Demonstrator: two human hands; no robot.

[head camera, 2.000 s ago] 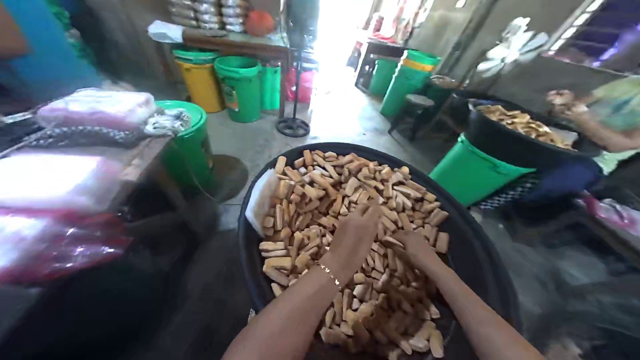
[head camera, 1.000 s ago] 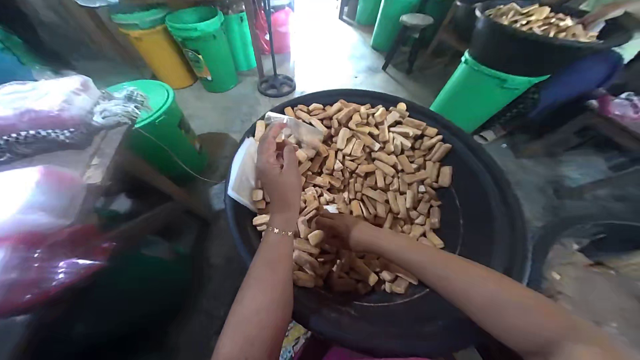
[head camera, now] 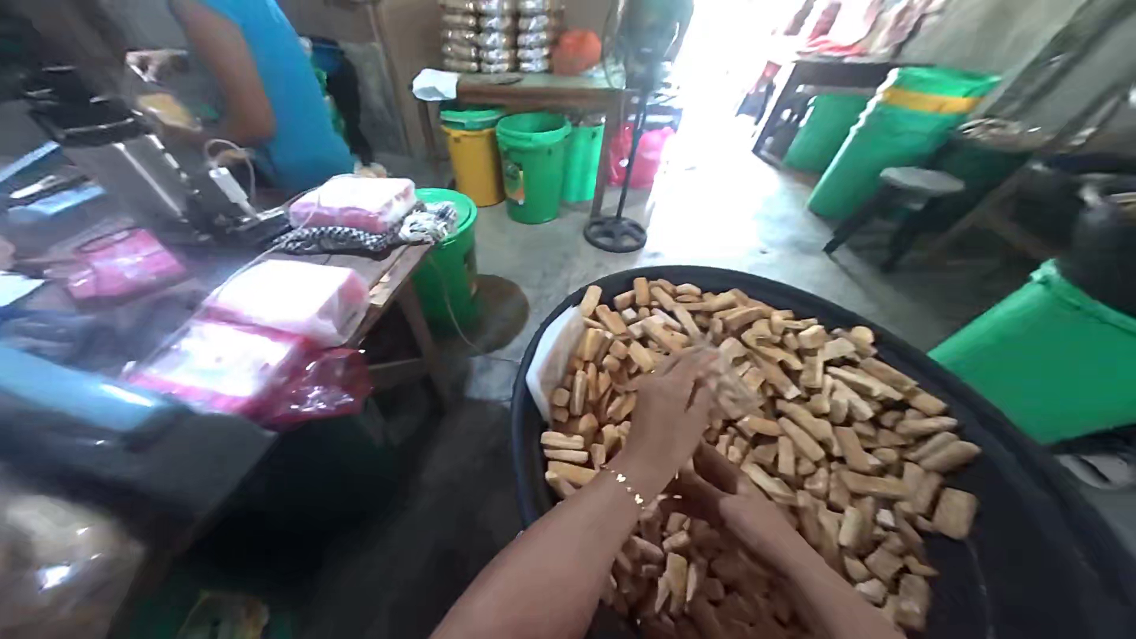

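A large round black tub (head camera: 1021, 532) holds a heap of light-brown baked sticks (head camera: 843, 426), which look like biscuits or bread pieces. My left hand (head camera: 666, 417), with a bracelet at the wrist, is over the heap and grips a clear plastic bag (head camera: 732, 386), blurred by motion. Just below it, my right hand (head camera: 732, 501) reaches among the sticks near the bag's lower side; its fingertips are partly hidden, and whether it holds any sticks is unclear. A white sheet or stack of bags (head camera: 552, 359) stands against the tub's left inner wall.
At left, a wooden table (head camera: 390, 275) bears packed plastic bundles (head camera: 288, 297); a person in a blue top (head camera: 302, 106) is behind it. Green buckets (head camera: 532, 169), a stand fan's base (head camera: 615, 234) and a stool (head camera: 921, 182) are farther back. A green container (head camera: 1047, 355) stands at right.
The left hand has moved from the tub's left side, by the white sheet, to over the heap with the plastic bag. The view has swung left.
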